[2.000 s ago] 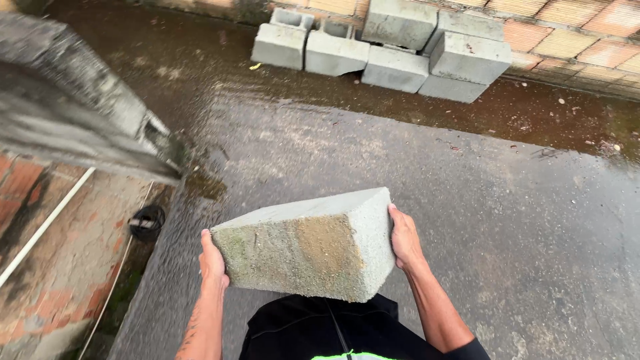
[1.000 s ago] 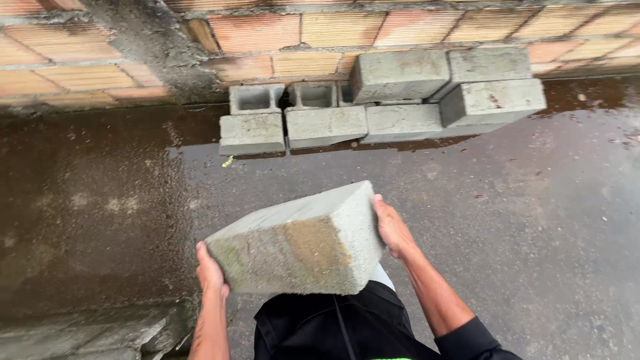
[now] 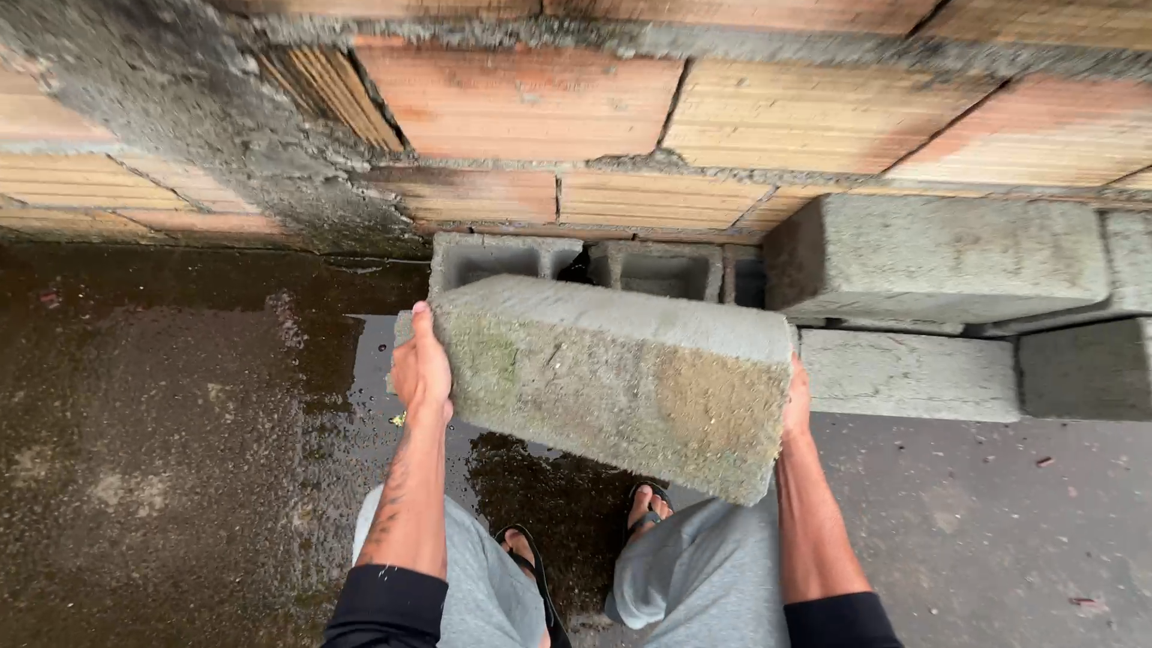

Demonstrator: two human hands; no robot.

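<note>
A grey concrete block with green and tan stains is held between my two hands, its right end tilted lower. My left hand presses on its left end, and my right hand on its right end, partly hidden behind the corner. Beyond the held block, hollow concrete blocks stand against the wall with their cavities facing up. To the right, another concrete block lies on top of the row, above a lower concrete block. The held block hides part of the row.
A hollow clay brick wall with rough mortar runs across the far side, and a cement-coated pillar stands at left. The concrete floor is wet, with puddled water. My sandalled feet are below the held block.
The view has turned and come much closer to the wall and its row of blocks. The held block, still between both my hands, now overlaps the left part of that row in view.
</note>
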